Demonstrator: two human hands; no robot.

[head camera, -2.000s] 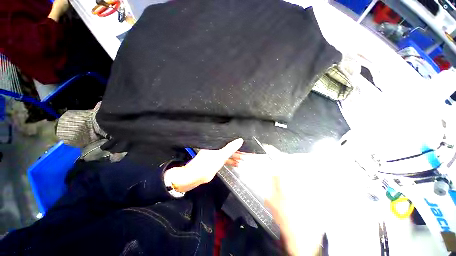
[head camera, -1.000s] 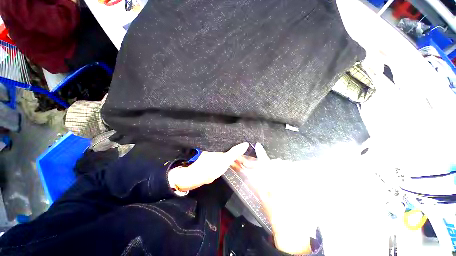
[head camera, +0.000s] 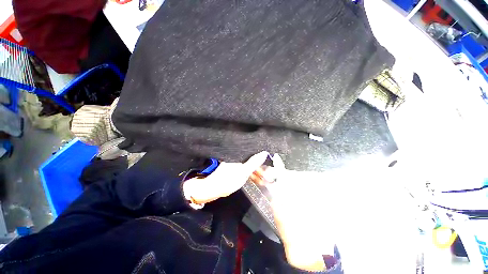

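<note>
A dark grey garment with faint sparkle lies spread over the white table. Checked cloth shows at its right opening, and a tiny pale label sits near its lower edge. My left hand holds the garment's near edge between thumb and fingers. My right hand is beside it, its fingertips at the same edge; glare washes out most of it, so its grip is hard to tell. The white sewing machine is at the right, mostly lost in glare, with the needle area not readable.
A graduated strip runs along the table's front edge. A blue bin stands low at left. A person in dark red is at upper left by a blue frame. Yellow scissor handles lie near the machine.
The view has shifted, so the garment sits slightly further right. My right hand has come up to the garment edge beside my left hand, which still holds the cloth.
</note>
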